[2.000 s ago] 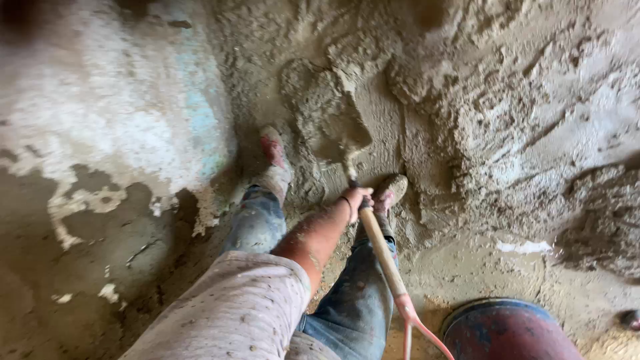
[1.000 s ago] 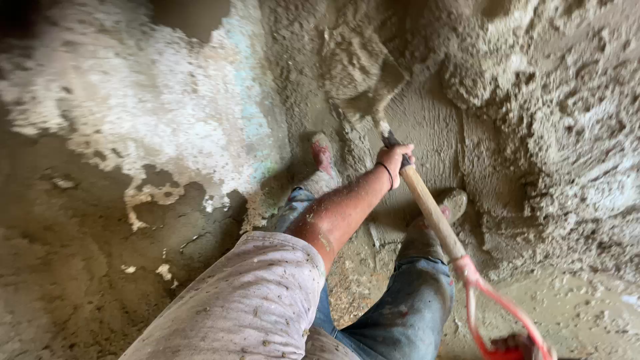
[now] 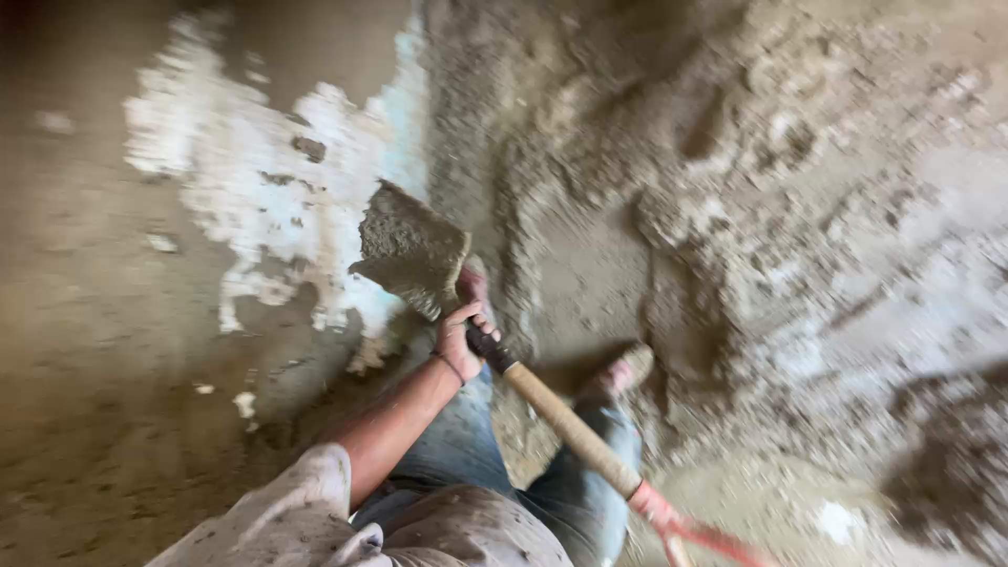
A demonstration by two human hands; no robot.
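My left hand (image 3: 465, 339) grips the lower, dark-wrapped part of the shaft of a shovel (image 3: 579, 429), close to the blade. The shovel's blade (image 3: 409, 248) is loaded or thickly coated with wet grey-brown mud or mortar and is raised in front of my left foot. Its wooden shaft slants down to the right and ends in a red forked handle (image 3: 669, 516), which leaves the view at the bottom edge. My right hand is not seen.
Wet, lumpy mud or mortar (image 3: 787, 276) covers the ground ahead and to the right, with a scraped smoother strip (image 3: 591, 276) in it. At left is a mud-smeared surface with white and pale blue patches (image 3: 315, 189). My muddy feet (image 3: 630, 366) stand close by.
The shovel's blade has come up out of the mud and swung to the left, with my left hand still on the shaft. A red-brown container seen earliest at the lower right is out of view.
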